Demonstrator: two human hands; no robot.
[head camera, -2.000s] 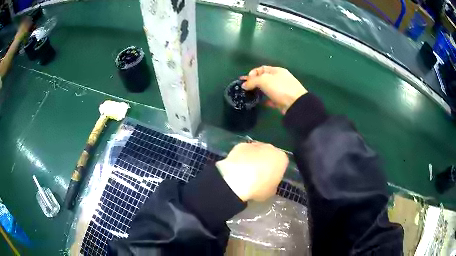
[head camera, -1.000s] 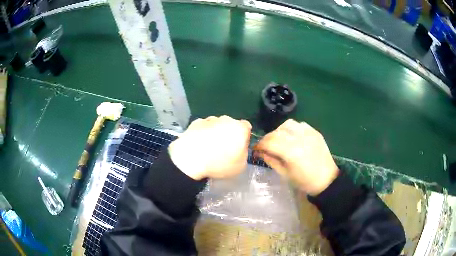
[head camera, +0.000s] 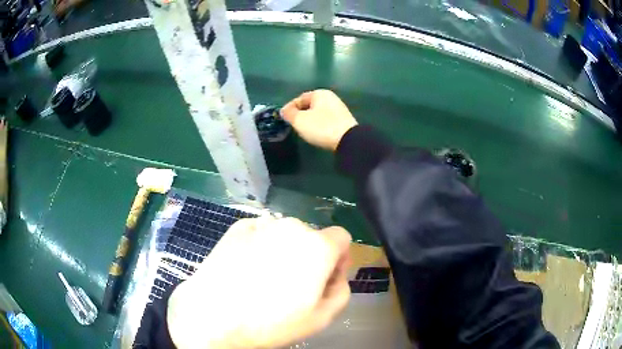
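Observation:
My right hand (head camera: 319, 119) is over the belt with its thumb and index finger together at the open top of a black cylindrical housing (head camera: 279, 150). Any pad between these fingertips is hidden. My left hand (head camera: 262, 283) is large, bright and curled at the lower centre. It grips the part-used die-cut pad sheet, whose short black strip (head camera: 370, 278) and translucent release liner (head camera: 368, 317) show at its right. The fingers' exact hold is hidden. Another housing (head camera: 458, 163) stands further right, partly behind my right sleeve.
Spare pad sheets (head camera: 198, 228) lie in clear wrap at left, beside a mallet (head camera: 126, 249) and a small clear tool (head camera: 82, 305). A painted metal upright (head camera: 215, 102) rises before the green belt. Several black housings (head camera: 94, 112) and a clear bag (head camera: 80, 76) are far left. Cardboard (head camera: 559, 293) lies at right.
My right hand has moved from the sheet up and left to a housing beside the upright. My left hand appears lower and larger. Another housing has come into view at right.

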